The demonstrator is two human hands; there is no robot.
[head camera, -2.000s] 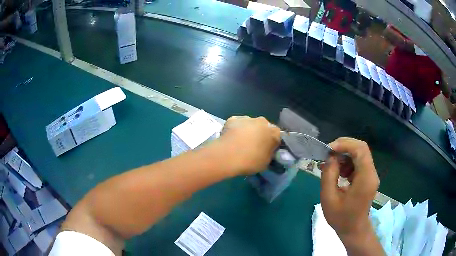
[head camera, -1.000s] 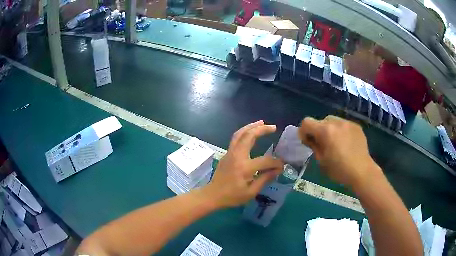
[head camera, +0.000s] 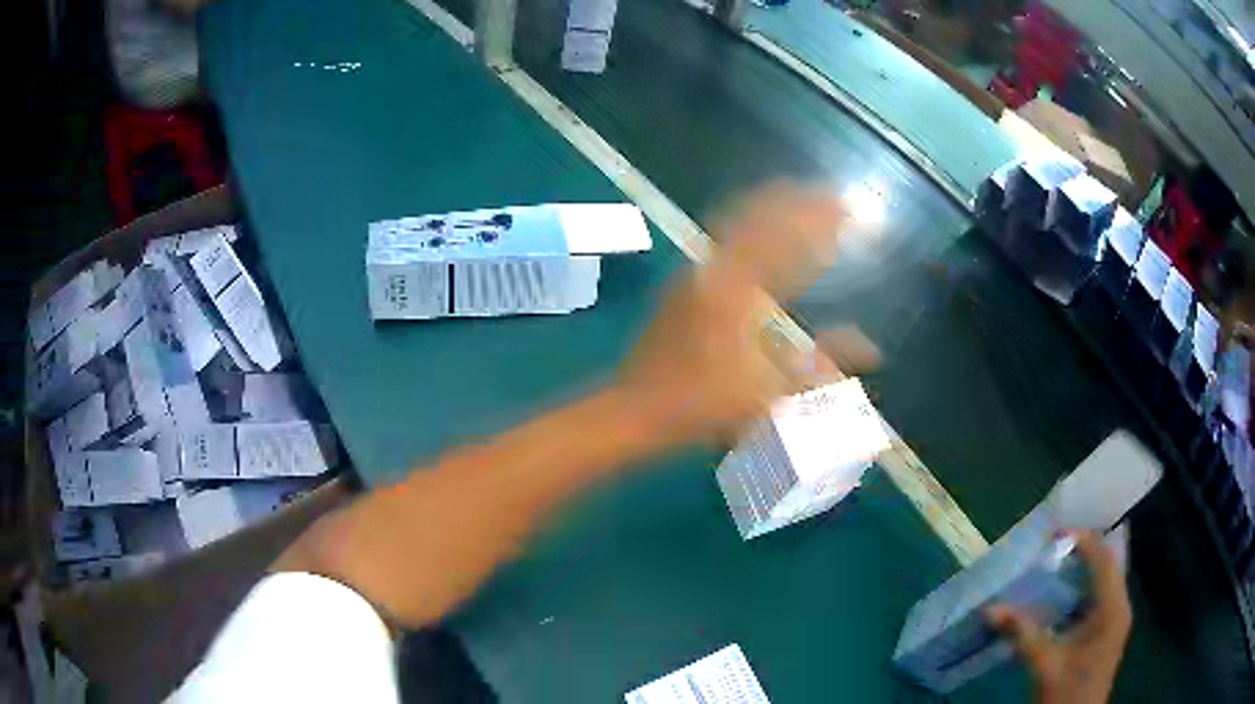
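Note:
My left hand (head camera: 743, 310) is blurred, above the bench near the pale edge strip, its fingers apart, with nothing seen in it. My right hand (head camera: 1080, 619) is at the lower right with its fingers around a retail box (head camera: 963, 612), which stands tilted with its top flap up. A stack of leaflets (head camera: 812, 461) sits on the green bench between my hands. A loose leaflet (head camera: 699, 681) lies at the bottom edge, partly cut off. Another retail box (head camera: 475, 264) lies on its side at the left, flap open, product pictures on top.
A brown bulk carton (head camera: 179, 227) full of jumbled boxes is at the left. The pale edge strip (head camera: 592, 145) divides the bench from the dark belt. One box (head camera: 588, 35) stands on the belt. A row of boxes (head camera: 1149, 268) lines the far side. A red stool (head camera: 158, 151) is at upper left.
The view has turned left, bringing the bulk carton into fuller view. My left hand has left the retail box and moved left over the bench. My right hand has moved from the flap to the box's side.

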